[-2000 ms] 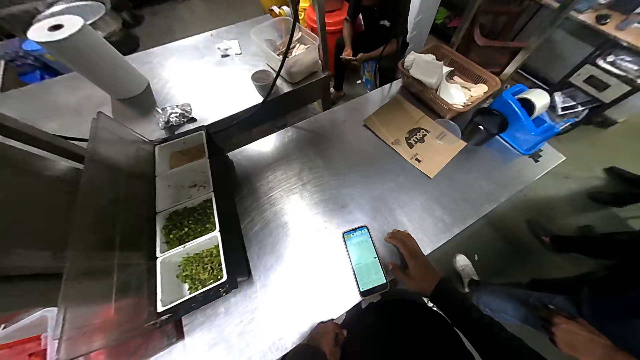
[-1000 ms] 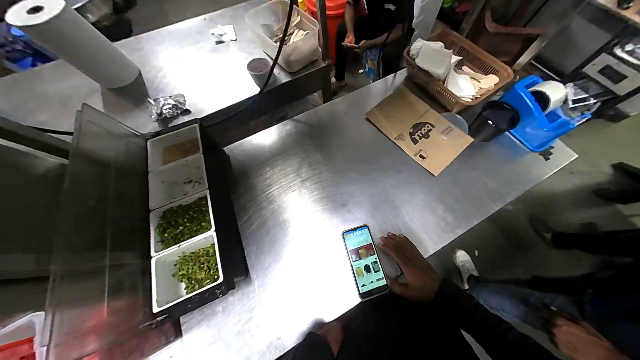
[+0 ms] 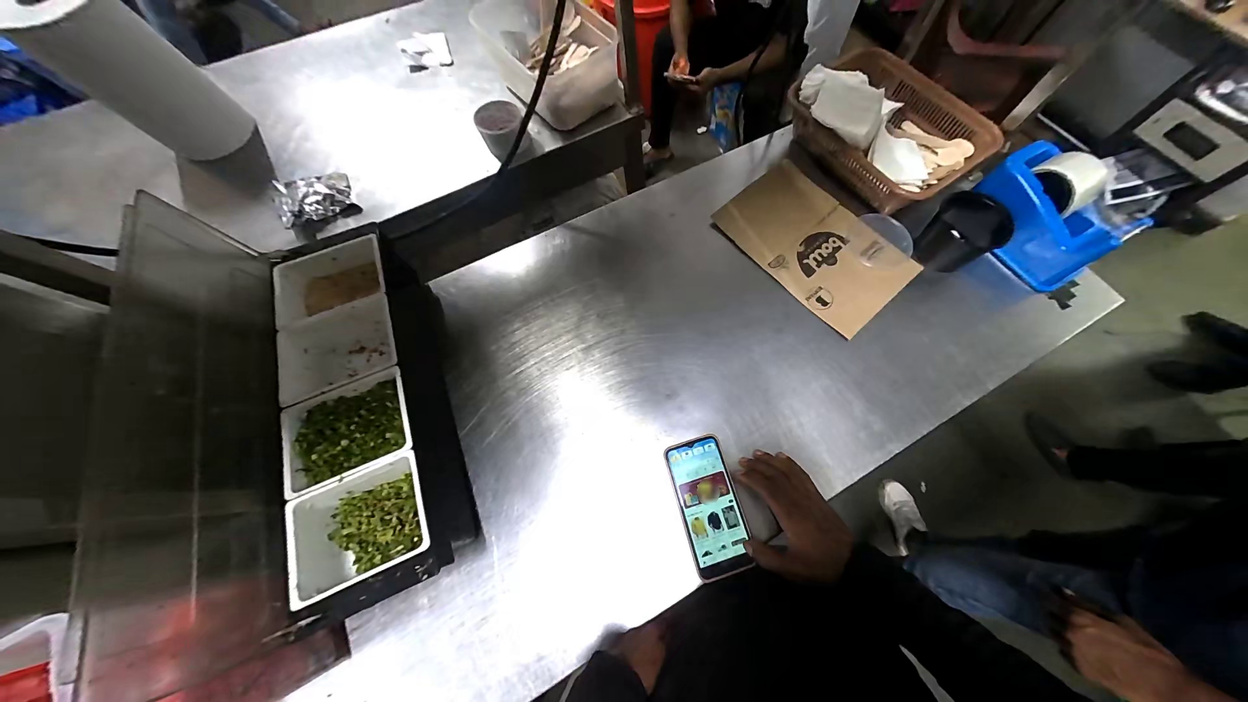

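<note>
A smartphone (image 3: pixel 710 509) with a lit screen lies face up on the stainless steel table (image 3: pixel 604 322), near the front edge. Beside its right edge rests my right hand (image 3: pixel 795 517), palm down with fingers apart, the thumb at the phone's lower right corner. My left hand (image 3: pixel 639 655) is low in the view at the table's front edge, left of the phone; it is blurred and partly hidden, so its fingers cannot be made out. To the left, a black holder with a raised clear lid (image 3: pixel 185 409) has several white tubs, two with chopped green herbs (image 3: pixel 375 524).
A flattened brown paper bag (image 3: pixel 799 249), a wicker basket (image 3: pixel 882 190) with napkins and wooden cutlery, a black cup (image 3: pixel 965 232) and a blue tape dispenser (image 3: pixel 1038 229) occupy the far right. Behind stands another table with a paper roll (image 3: pixel 146 83) and crumpled foil (image 3: pixel 317 198). People are nearby.
My right hand has come closer to the phone since two seconds ago, its thumb now at the lower corner. The screen has changed from a mostly pale page to one with coloured pictures.
</note>
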